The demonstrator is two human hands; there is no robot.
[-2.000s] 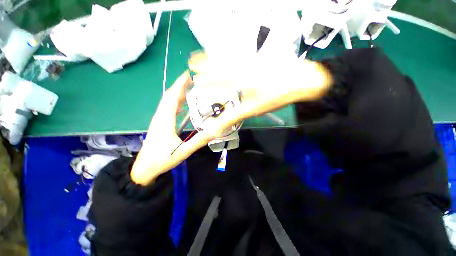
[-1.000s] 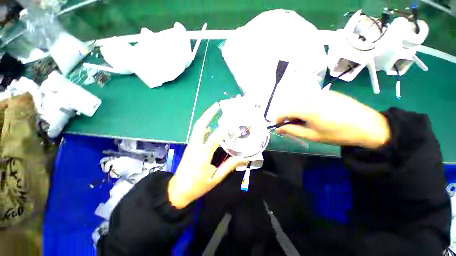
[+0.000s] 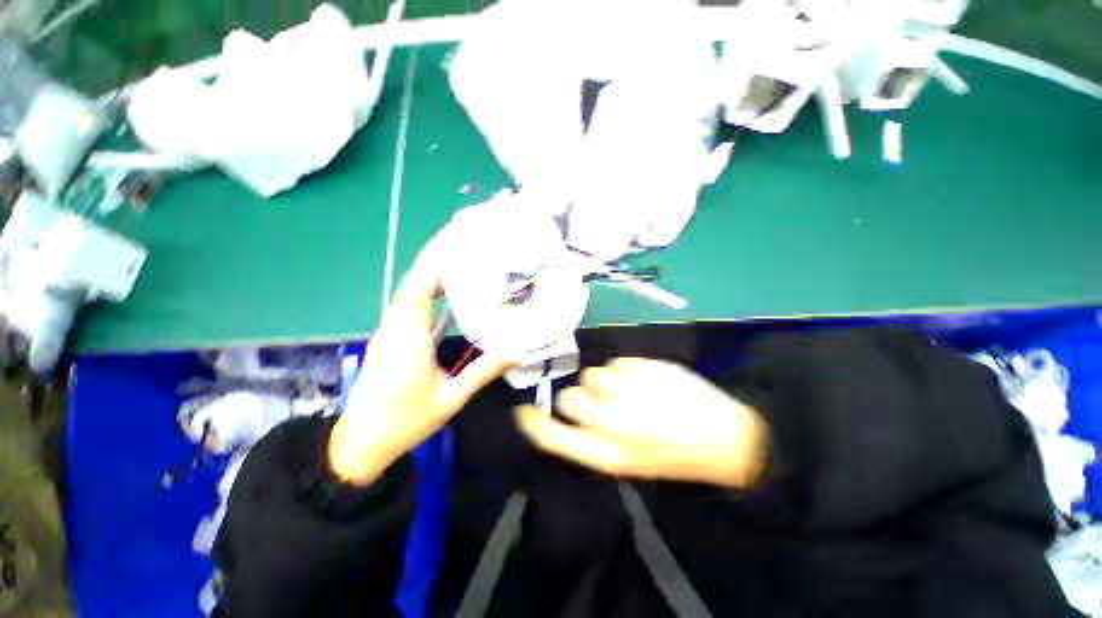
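My left hand (image 3: 405, 392) holds the white camera body (image 3: 502, 272) from its left side at the bench edge. Its round end faces up, with a small dark spot in the middle. A red lead (image 3: 460, 359) shows by my left thumb. A dark cable end (image 3: 634, 275) and a slim white rod (image 3: 654, 293) stick out to the right. My right hand (image 3: 653, 423) is blurred, just below the body, with its fingertips at the short flat strip (image 3: 544, 392) hanging there. Whether the fingers grip the strip is unclear.
A large white mound of parts (image 3: 532, 91) sits behind the body on the green bench (image 3: 846, 242). White covers (image 3: 260, 103) lie back left, more white parts (image 3: 73, 260) far left, wired camera units (image 3: 834, 60) back right. Blue bins (image 3: 121, 471) with white parts sit below the edge.
My right hand has moved from the body's upper right down to its lower side by the hanging strip. My left hand still holds the body. The view has shifted.
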